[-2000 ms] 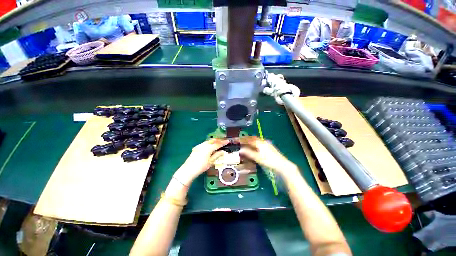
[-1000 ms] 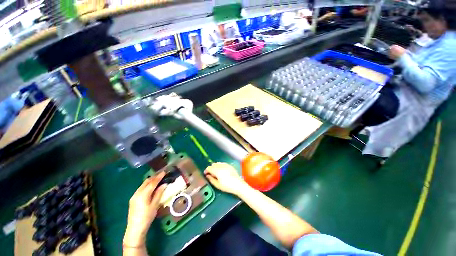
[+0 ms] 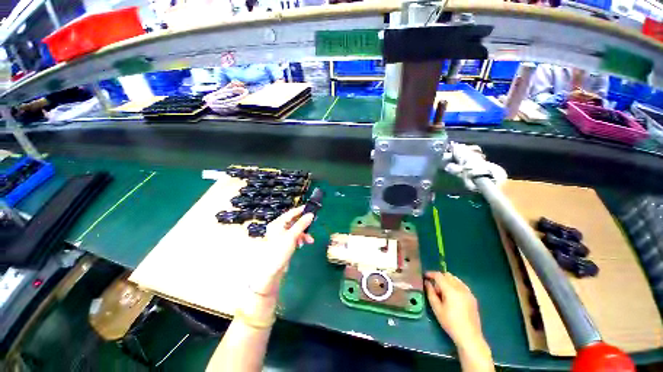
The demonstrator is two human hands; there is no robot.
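Note:
My left hand (image 3: 285, 236) holds a black molded part (image 3: 313, 202) by its fingertips, beside the rows of black parts (image 3: 265, 195) on the left cardboard sheet (image 3: 193, 251). My right hand (image 3: 452, 301) rests on the bench just right of the press base (image 3: 349, 293), fingers loosely curled; whether it holds anything cannot be seen. The pale fixture (image 3: 367, 251) under the ram (image 3: 391, 221) holds no black part. The white ring (image 3: 377, 285) is at the plate's front. The press lever (image 3: 534, 254) slants down to its red knob (image 3: 603, 360), cut off by the bottom edge.
The right cardboard sheet (image 3: 603, 290) carries a few black parts (image 3: 565, 245). Clear plastic trays (image 3: 645, 218) stand at the far right. A dark raised rail (image 3: 218, 142) runs behind the press. A blue bin (image 3: 465, 104) and pink basket (image 3: 605, 122) are across it.
My left hand has moved from the fixture to the left cardboard and now holds a black part there. The black part is gone from the fixture. The view has swung back left.

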